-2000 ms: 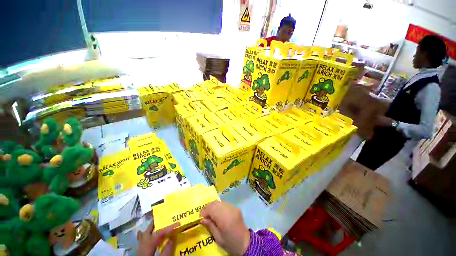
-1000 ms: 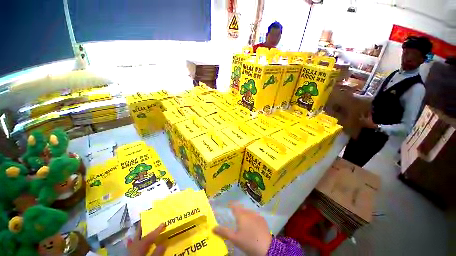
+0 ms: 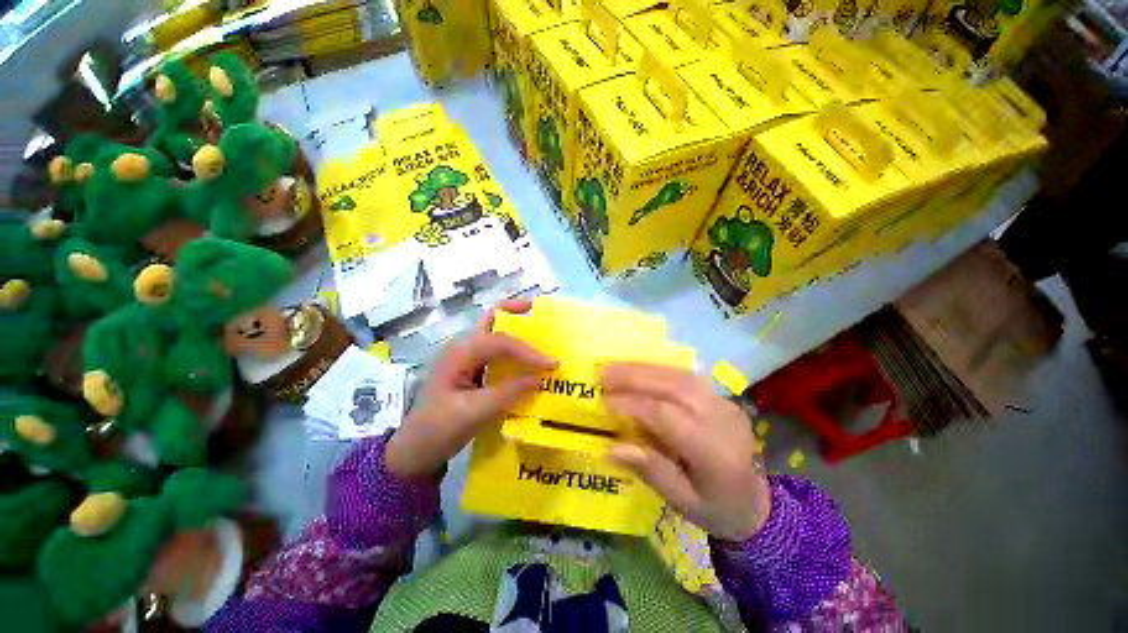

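A yellow gift box (image 3: 563, 476) is close in front of me, marked "MorTUBE" and "PLANTS", with a dark slot across its top. My left hand (image 3: 464, 396) holds its upper left side, fingers on the yellow flap. My right hand (image 3: 687, 439) lies on its right side, fingertips on the flap near the slot. The box's lower sides are hidden. Flat box blanks (image 3: 433, 210) lie on the table beyond my left hand. Green plush toys (image 3: 247, 291) stand on the left. Small white cards (image 3: 359, 393) lie beside them.
Rows of finished yellow boxes (image 3: 656, 136) stand across the far and right side of the pale table (image 3: 643, 291). Below its right edge are a red stool (image 3: 841, 402) and flattened brown cardboard (image 3: 977, 328). Yellow scraps (image 3: 730, 377) lie near the table edge.
The view has tilted down, and the coworkers are out of view. My right hand, held off the box a second ago, is back on it. My left hand has moved up onto the flap.
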